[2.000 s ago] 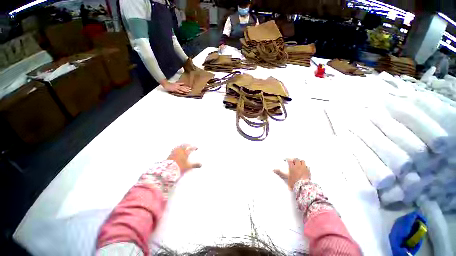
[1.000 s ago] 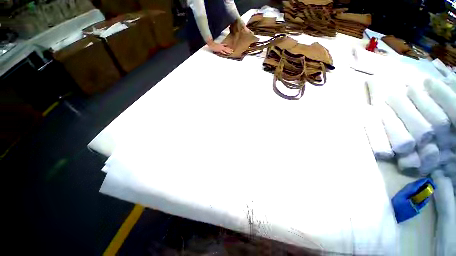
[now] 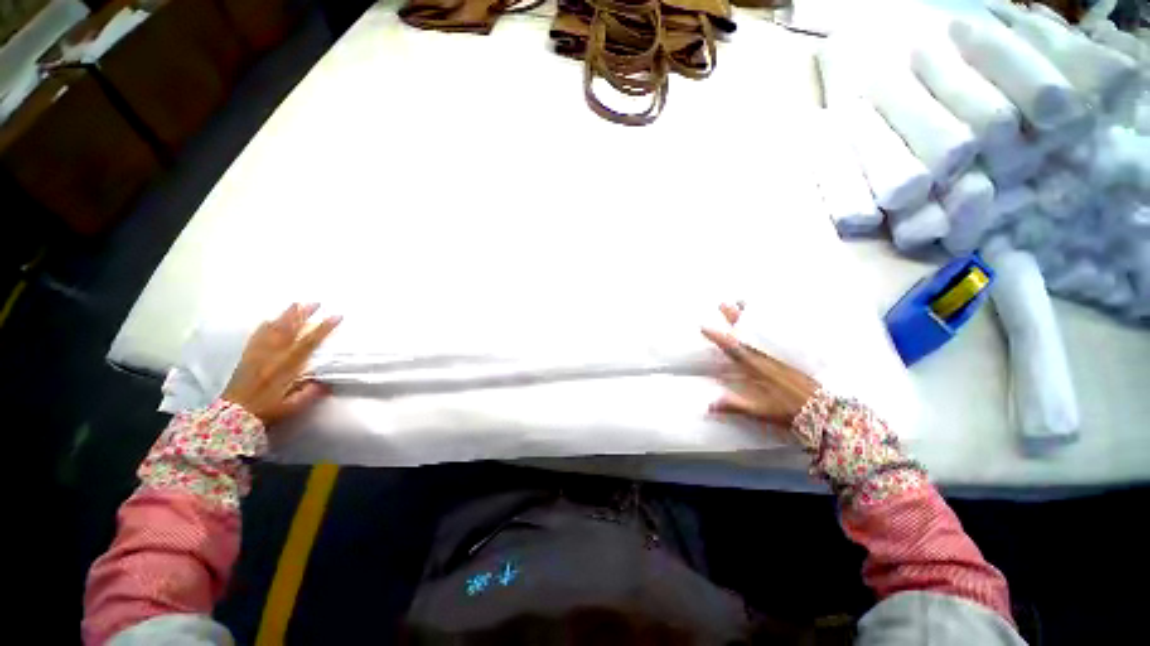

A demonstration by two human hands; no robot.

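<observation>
A wide white sheet [image 3: 505, 423] lies along the table's front edge, on top of other white sheets. A low ridge or fold runs across it between the hands. My left hand [image 3: 275, 366] rests on its left end, fingers spread, thumb on the near side of the ridge. My right hand [image 3: 764, 381] rests on its right end in the same way. No grip on the sheet shows, but the undersides of both hands are hidden. A blue tape dispenser [image 3: 927, 318] with a yellow core stands right of the sheets.
A single white roll [image 3: 1037, 353] lies right of the dispenser. More white rolls [image 3: 921, 126] are heaped behind it at the right. Brown bags [image 3: 643, 38] with looped handles lie at the far side. Brown cartons [image 3: 76, 152] stand on the floor at the far left.
Both hands were stretched over the sheets, then out of view; now they are at the front edge. A ridge now shows in the sheet. The view has tilted down and the other person is out of view.
</observation>
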